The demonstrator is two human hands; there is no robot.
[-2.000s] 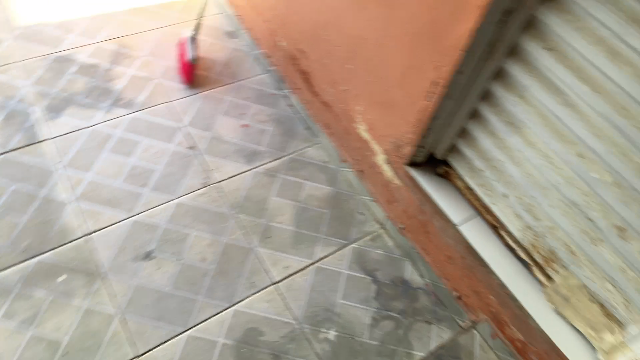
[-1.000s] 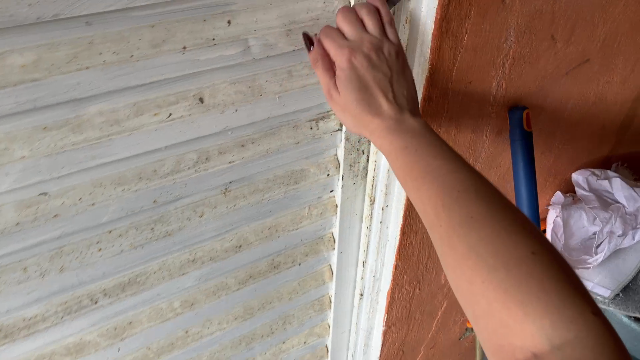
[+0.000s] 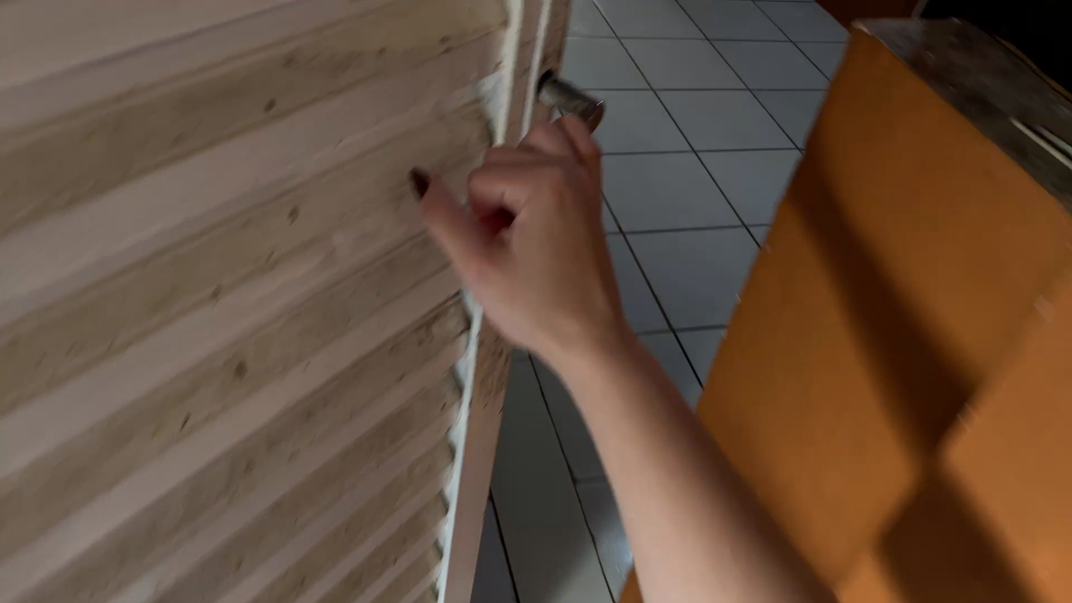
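Observation:
My right hand (image 3: 544, 226) reaches up from the lower right to the edge of a louvered white door (image 3: 243, 368) with stained slats. Its fingers curl at a metal door handle (image 3: 574, 99) that sticks out just above the knuckles. The fingertips and the part of the handle behind them are hidden. The thumb stands apart, in front of the slats, with a dark nail. My left hand is out of view.
Past the door lies a light tiled floor (image 3: 687, 193). An orange wall or counter side (image 3: 871, 285) with a dark, worn top (image 3: 971, 67) stands at the right, with shadows across it.
The door now stands open, with tiled floor beyond its edge; one second ago an orange wall was beside it. My right hand stays at the door edge. The view has shifted strongly.

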